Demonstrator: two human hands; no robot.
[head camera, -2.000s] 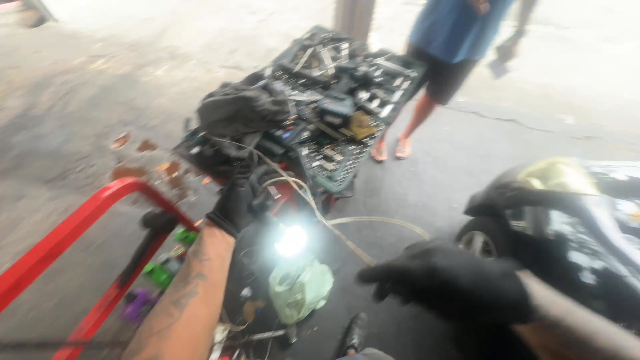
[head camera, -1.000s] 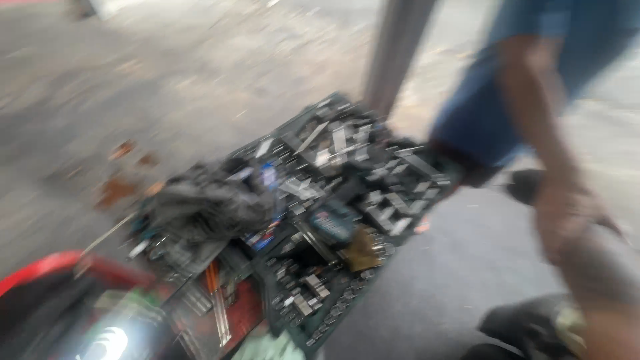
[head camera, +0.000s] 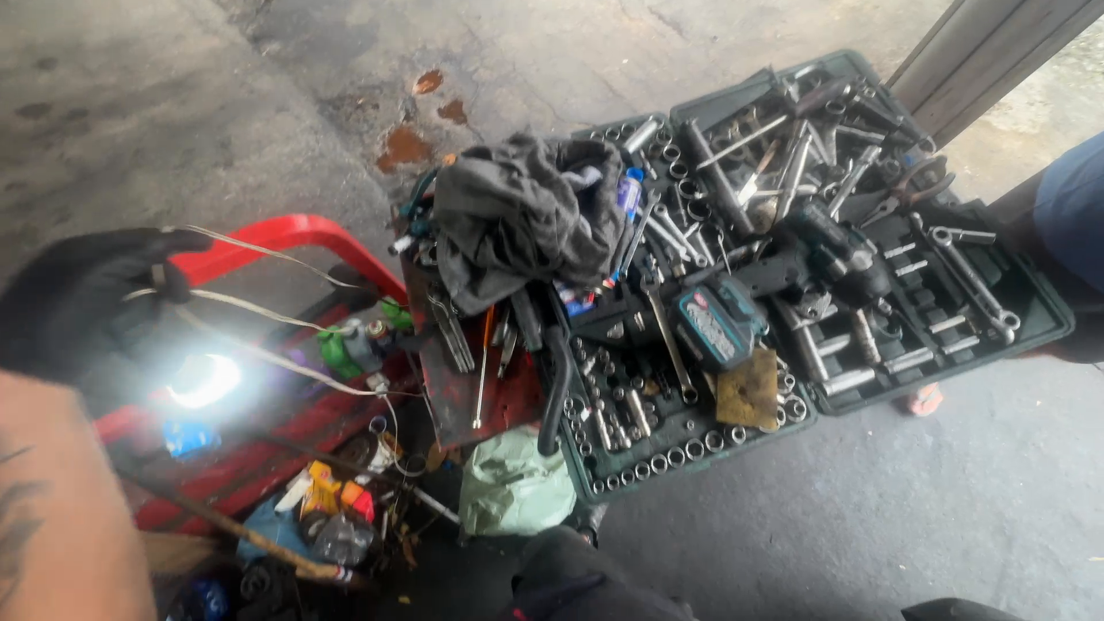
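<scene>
My left hand (head camera: 95, 293), in a black glove, is at the left edge with its fingers closed on a pale electrical cord (head camera: 259, 315). A lit lamp (head camera: 205, 379) glares just below the fingers; whether the hand also holds it is unclear. My right hand is out of view. Right of the cord, a dark grey cloth (head camera: 535, 216) lies beside open green socket-set cases (head camera: 871, 388). On them rest a cordless impact wrench (head camera: 828, 254) with its battery (head camera: 716, 319), combination wrenches (head camera: 668, 341), pliers (head camera: 914, 190) and many sockets (head camera: 677, 457).
A red metal cart frame (head camera: 302, 228) stands at left, with a broom-like wooden stick (head camera: 267, 543) and assorted packaging (head camera: 332, 500) below it. A pale green plastic bag (head camera: 517, 483) hangs under the tool cases. A post (head camera: 992, 69) and another person's leg (head camera: 1061, 259) are at right.
The view has swung and come closer to the tool cases. My right hand, seen two seconds ago, has left the view. The other person's arm is no longer visible.
</scene>
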